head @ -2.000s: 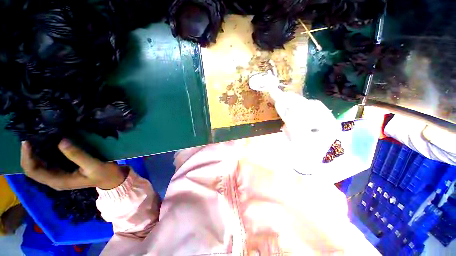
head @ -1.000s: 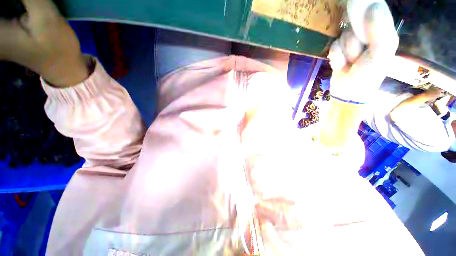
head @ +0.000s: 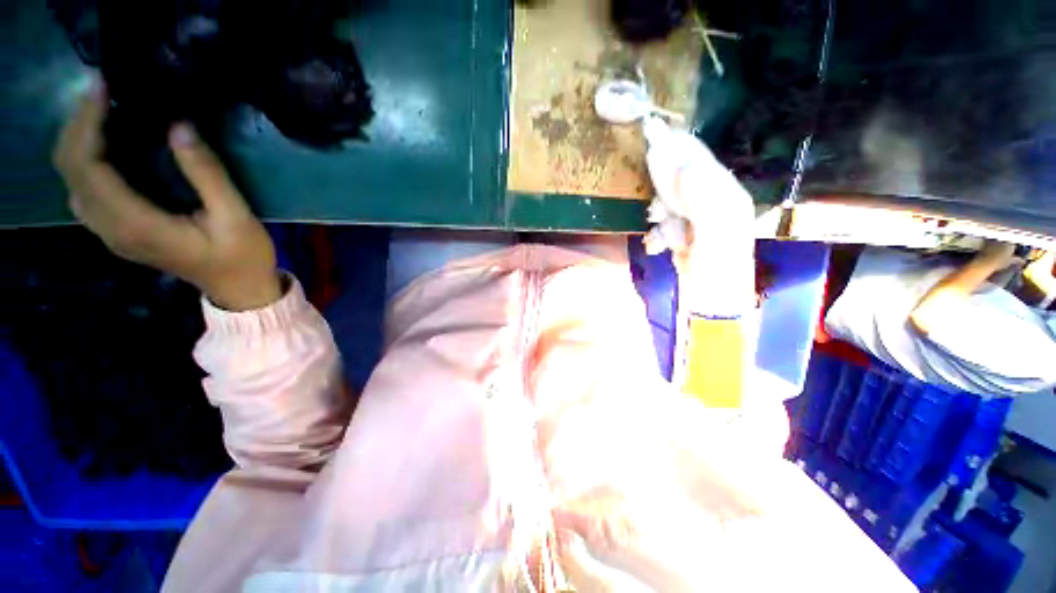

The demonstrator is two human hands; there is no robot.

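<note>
My left hand (head: 174, 232), bare, is at the left bench edge with fingers and thumb curled around a black petalled piece (head: 145, 151). That piece blends into the dark heap behind it. My right hand (head: 701, 191), in an overexposed white glove, points at the small white dish (head: 623, 101) on the stained cardboard pad (head: 579, 151). A thin pale stick (head: 672, 115) shows at its fingertips; the grip is washed out. A round black piece (head: 319, 99) lies right of my left hand.
The black heap (head: 209, 35) covers the back left. Another black piece (head: 649, 16) and crossed pale sticks (head: 715, 41) are at the back. A blue crate (head: 116, 504) of black pieces is below left, a blue tray (head: 799, 313) below right. Another person's arm (head: 967, 290) is at right.
The view dipped down, then rose partway. My right hand left the dish, hung at the bench's front edge, and is back at the dish. My left hand stays around black material.
</note>
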